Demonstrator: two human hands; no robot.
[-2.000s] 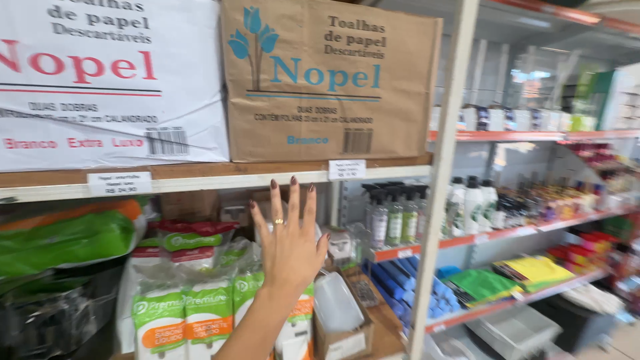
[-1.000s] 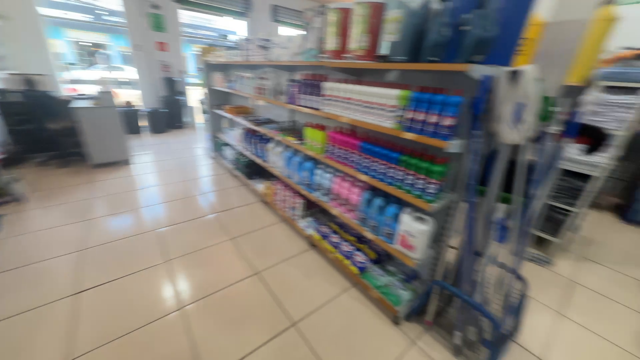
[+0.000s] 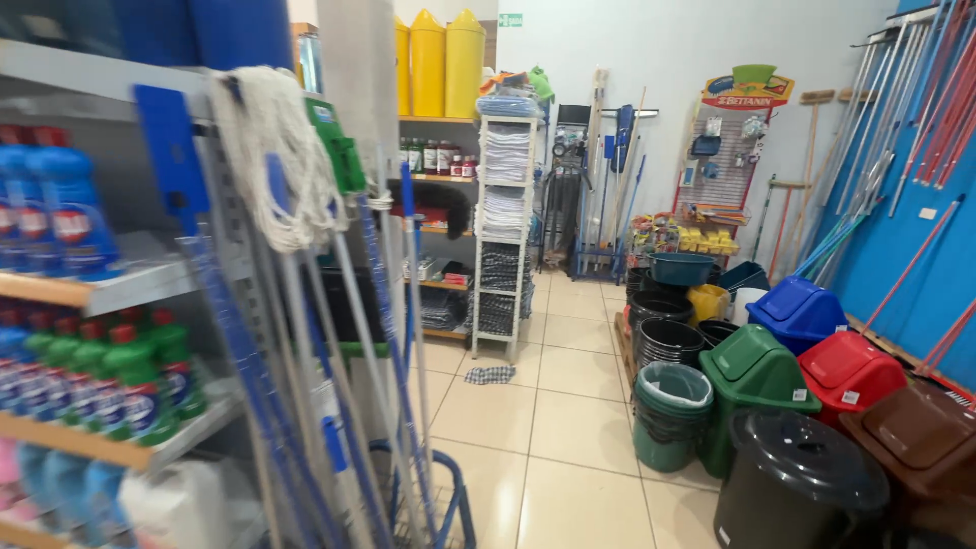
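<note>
Neither my left hand nor my right hand shows in the head view. Nearest on the left stand long-handled mops, among them a string mop with a white cotton head (image 3: 278, 152) hanging downward, a blue plastic mop holder (image 3: 171, 156) and a green one (image 3: 335, 145). Their poles lean together over a blue wire rack (image 3: 457, 488). Left of them, shelves hold blue bottles with red caps (image 3: 72, 206) and green bottles with red caps (image 3: 137, 381).
Swing-lid bins, one green (image 3: 755, 374), one red (image 3: 850, 374), and a black lidded bin (image 3: 801, 473) line the right side. A narrow rack of folded cloths (image 3: 503, 221) stands ahead, a checkered cloth (image 3: 490, 374) on the floor before it. Tiled floor (image 3: 568, 427) runs between.
My hand with spread fingers, seen before the shelf of paper towel boxes two seconds ago, is out of view. The view has swung to the mops and bins.
</note>
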